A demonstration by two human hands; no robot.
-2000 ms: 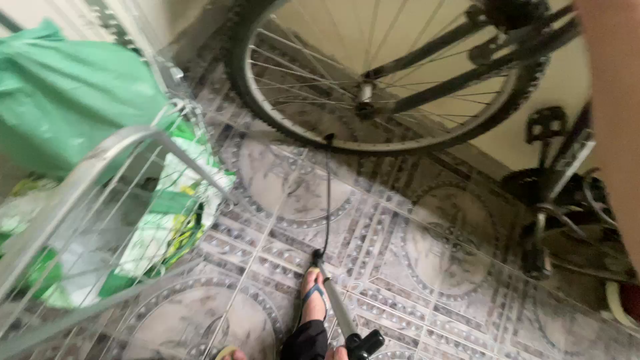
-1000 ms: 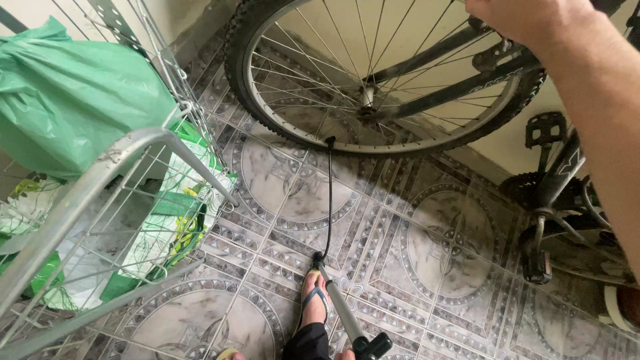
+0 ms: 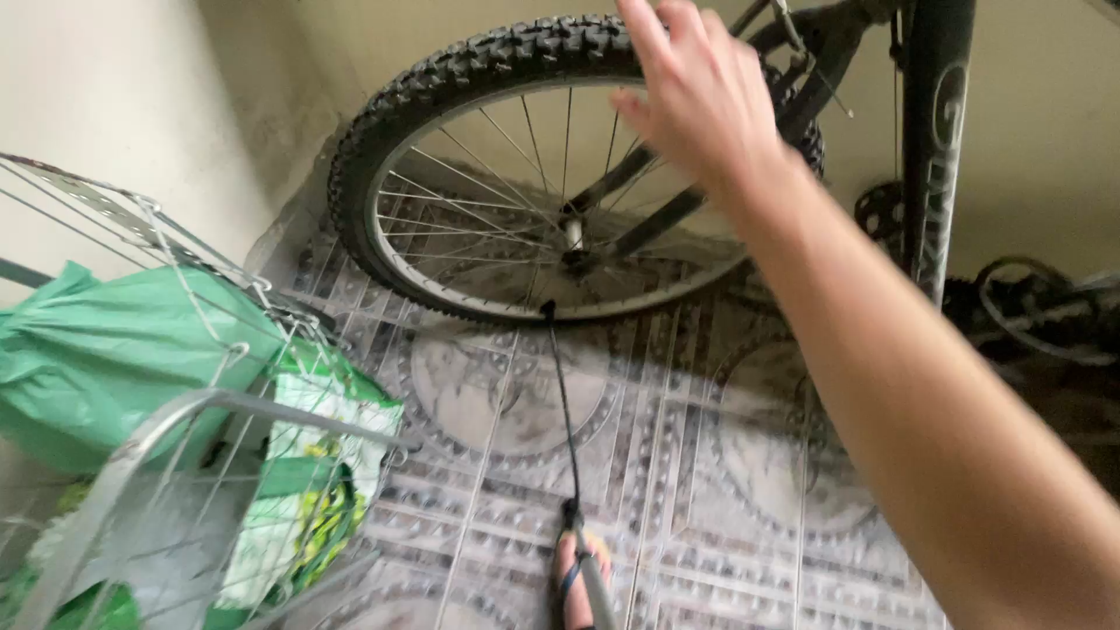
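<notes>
My right hand (image 3: 700,87) is raised in front of the upper right part of a knobby bicycle tire (image 3: 385,114), fingers apart; whether the fingertips touch the tread I cannot tell. The wheel's spokes and hub (image 3: 573,234) show below the hand. A thin black pump hose (image 3: 563,394) runs from the low part of the rim down to the base of a grey hand pump (image 3: 595,582). That pump stands over my sandalled foot (image 3: 573,577), its handle outside the frame. My left hand is out of view.
At the left stands a metal wire cart (image 3: 166,429) with a green plastic bag (image 3: 131,359) and a green and white bag (image 3: 271,516). The dark bicycle frame (image 3: 941,157) rises at the right against the wall (image 3: 1032,140). Patterned tiles (image 3: 674,534) cover the floor.
The view has tilted up, showing the top of the tire. My right hand, at the upper right edge a second ago, is now by the tire's upper part. The pump handle has left the view.
</notes>
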